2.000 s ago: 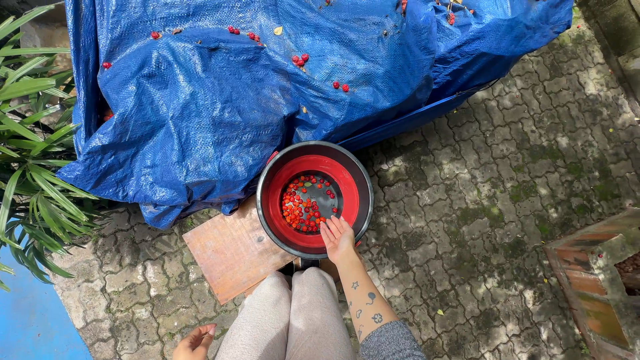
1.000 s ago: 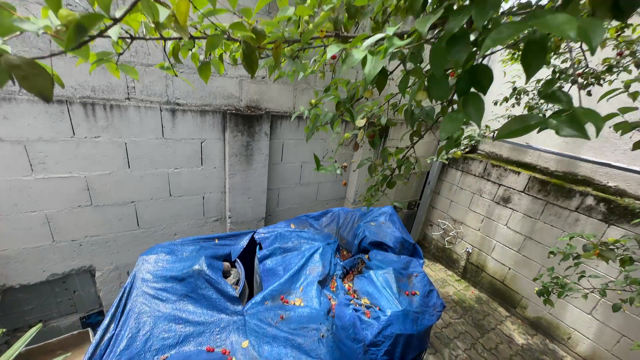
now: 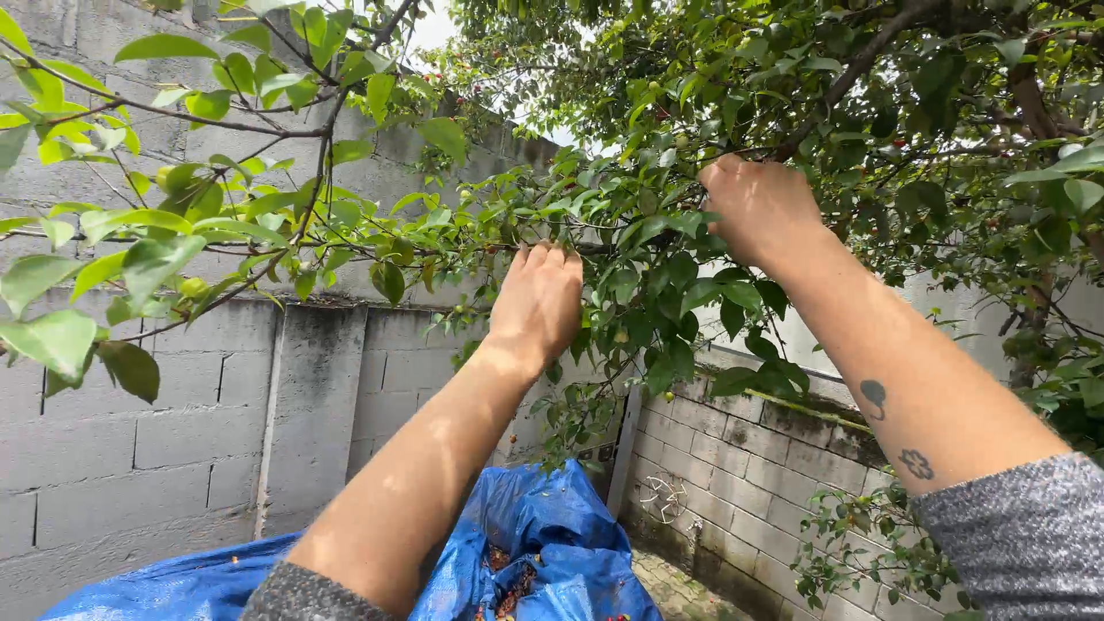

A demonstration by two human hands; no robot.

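Both arms reach up into a leafy tree. My left hand [image 3: 539, 302] is at a thin leafy branch [image 3: 466, 250] in the middle of the view, with its fingers curled over it. Higher and to the right, my right hand [image 3: 759, 207] reaches in among green leaves [image 3: 638, 190] near a thicker branch [image 3: 849, 78]; its fingertips are partly hidden, so what they touch cannot be told. Small green fruits [image 3: 191, 286] hang among the leaves on the left.
Below lies a blue tarpaulin [image 3: 561, 517] with fallen red fruits and dry debris in its folds. A grey block wall [image 3: 190, 379] stands on the left, a lower block wall [image 3: 733, 466] on the right. Paving [image 3: 681, 586] shows between tarpaulin and wall.
The view has swung up from the ground to the tree. Two seconds ago my right hand was at a bucket of red fruits; now both hands are raised among the branches.
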